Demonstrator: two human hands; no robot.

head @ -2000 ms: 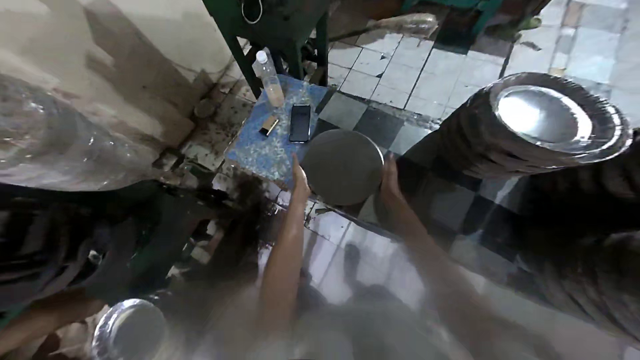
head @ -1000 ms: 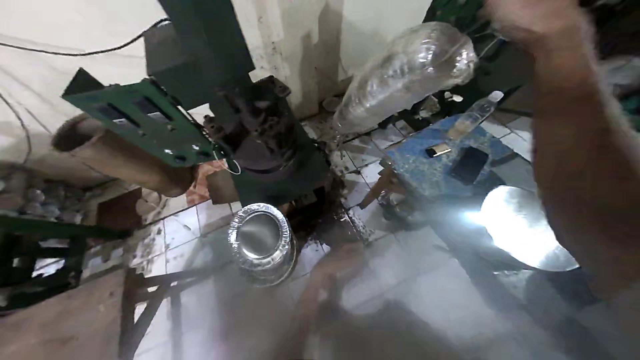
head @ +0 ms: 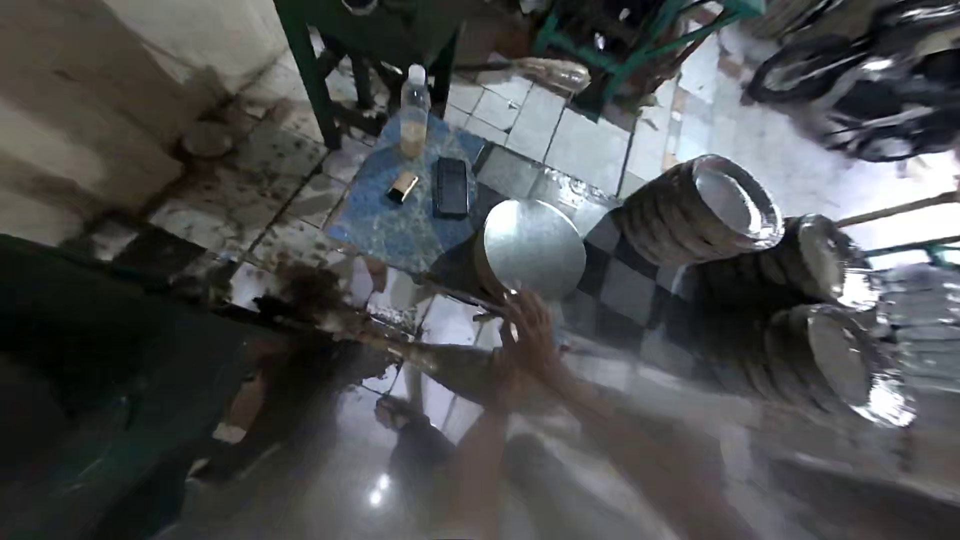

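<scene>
A stack of round flat metal discs (head: 534, 247) lies beside a blue speckled board, its top disc shiny. My right hand (head: 534, 330) is at the near edge of the stack, fingers pointing at the rim. My left hand (head: 504, 367) is close against it, partly overlapped and blurred. Whether either hand grips a disc cannot be told. On the blue board (head: 382, 217) are a black phone (head: 451, 187), a small gold and black object (head: 403, 187) and a clear plastic bottle (head: 414, 112), upright and partly filled.
Tall stacks of shiny round metal pans (head: 724, 199) stand to the right, with more stacks (head: 840, 356) nearer. Green metal legs (head: 307, 75) rise behind the board. A dark green shape (head: 90, 375) fills the lower left. A motorcycle (head: 862, 97) is at the far right.
The view has swung right, away from the green machine. The arm that was raised at upper right is down, and both hands are together at the near edge of the disc stack.
</scene>
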